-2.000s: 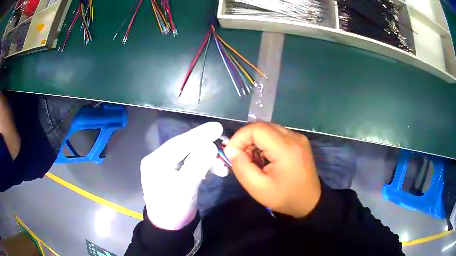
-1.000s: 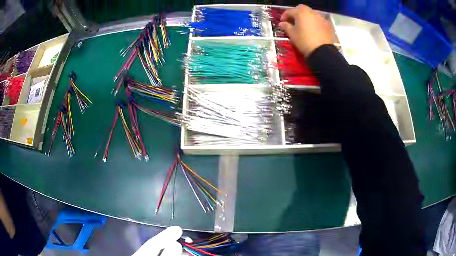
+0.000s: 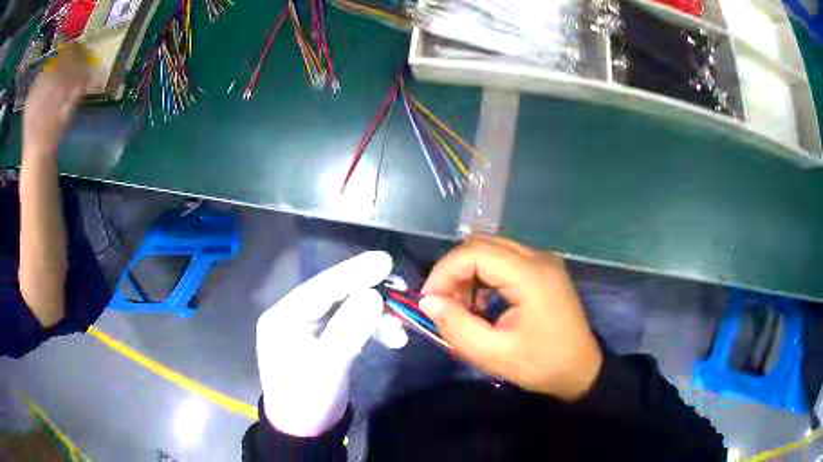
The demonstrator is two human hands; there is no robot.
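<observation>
My left hand [image 3: 316,343], in a white glove, pinches the head end of a part-made wire harness over my lap; the connector housing itself is hidden by the fingertips. Red, blue and white wires of the harness [image 3: 416,316] run from the glove towards the lower right. My bare right hand [image 3: 514,316] is just right of the glove, with thumb and forefinger pinched on a red wire close to the left fingertips. The wire's tip is hidden.
A wire harness [image 3: 403,90] lies fanned on the green bench [image 3: 614,189], left of a clear tape strip [image 3: 492,162]. The compartment tray [image 3: 541,80] holds white, black and red wires. Blue stools [image 3: 758,347] stand below. Another person's arm [image 3: 43,217] reaches to the neighbour's tray at left.
My right hand has come back from the tray's dark red wire compartment to my left hand, now with a red wire. The view has tilted down. Another person's arm has appeared at left.
</observation>
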